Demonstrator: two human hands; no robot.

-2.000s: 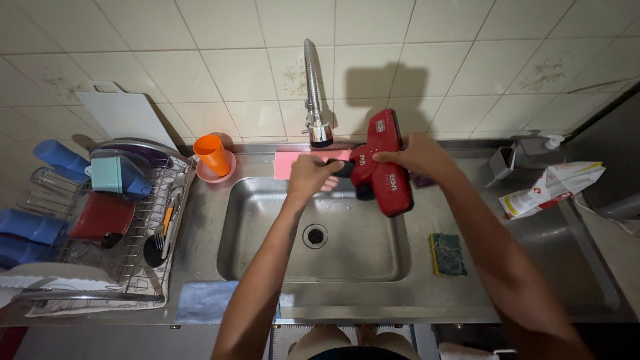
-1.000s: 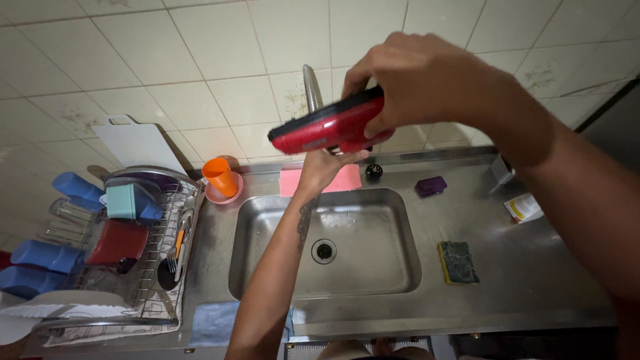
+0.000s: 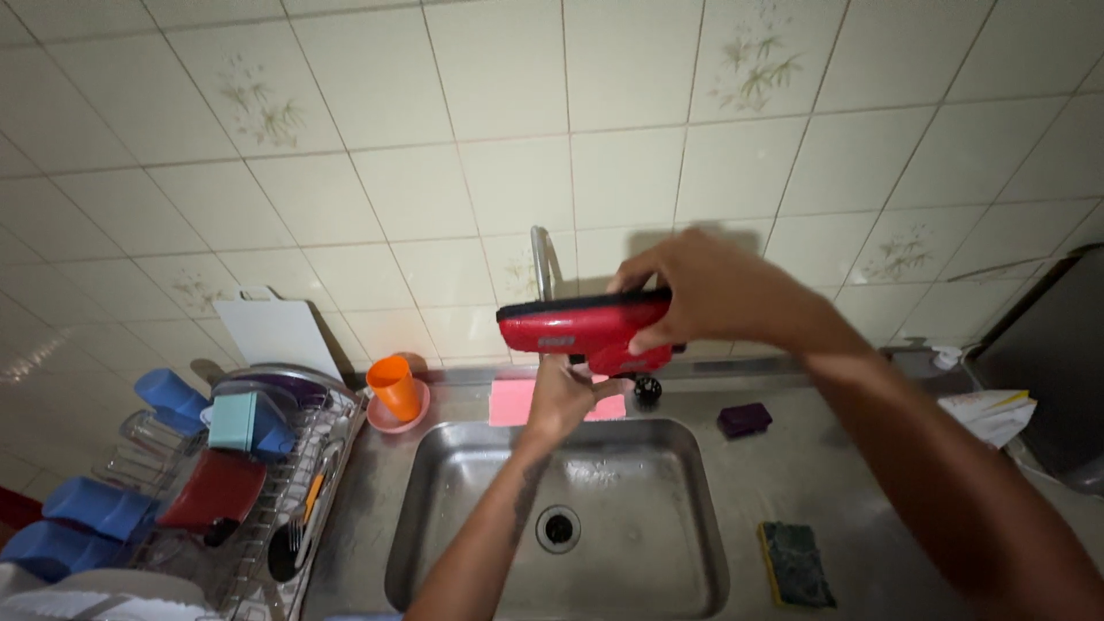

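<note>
Both my hands are at a red device with a black rim (image 3: pixel 578 329), which looks like a vacuum or mop head, held in front of the faucet (image 3: pixel 542 263). My right hand (image 3: pixel 711 289) grips its right end from above, thumb on the red face. My left hand (image 3: pixel 565 397) is under it, palm partly turned up; its fingertips are partly hidden by the device, and whether they grip it I cannot tell. Below lies the stainless steel sink (image 3: pixel 630 552). Behind the left hand is a pink cloth or mat (image 3: pixel 511 403). A black strainer-like piece (image 3: pixel 647 391) sits right of it.
A dish rack (image 3: pixel 250 561) with cups and cutlery stands left. An orange cup (image 3: pixel 394 390) sits in a pink dish (image 3: pixel 420 412). A white cutting board (image 3: pixel 280 332) leans on the wall. Right are a purple sponge (image 3: pixel 744 420), a green scouring sponge (image 3: pixel 795 565) and a plastic bag (image 3: pixel 992 414).
Two seconds ago the device's broad red face was toward the view, held upright over the sink's back right; now it lies roughly level, black rim up, in front of the faucet. The view has tilted up.
</note>
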